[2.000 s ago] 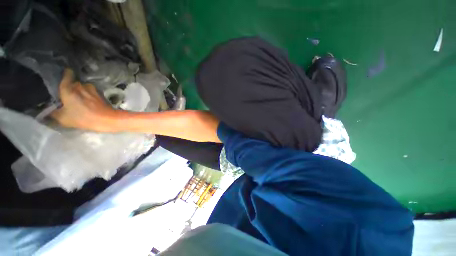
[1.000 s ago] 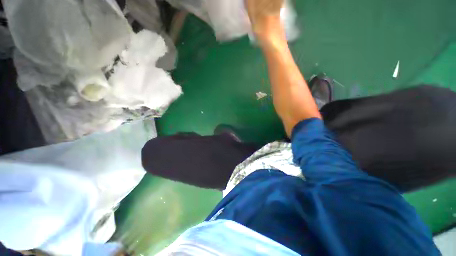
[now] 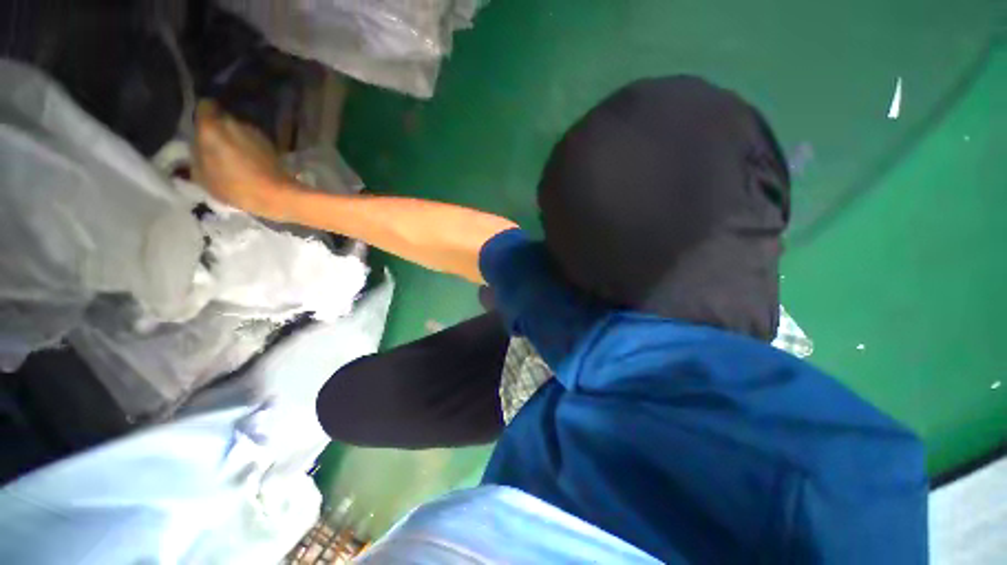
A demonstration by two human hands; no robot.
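Observation:
My right hand reaches to the left among the wrapped rolls. Its fingers are partly hidden between dark material and crumpled plastic, so I cannot tell whether they grip anything. Cloudy grey-white plastic wrapping lies left of and below the hand, with a bright torn end just below the wrist. Dark wrapped material fills the upper left. My left hand is not in view.
A translucent plastic-wrapped bundle lies at the top, over the green floor. A pale blue-white drape hangs at the lower left. My dark-trousered knees show in the middle. A white scrap lies on the floor at right.
My right hand has moved from the top centre, where it held pale plastic, back left among the rolls. A plastic-wrapped bundle now lies at the top, with no hand on it.

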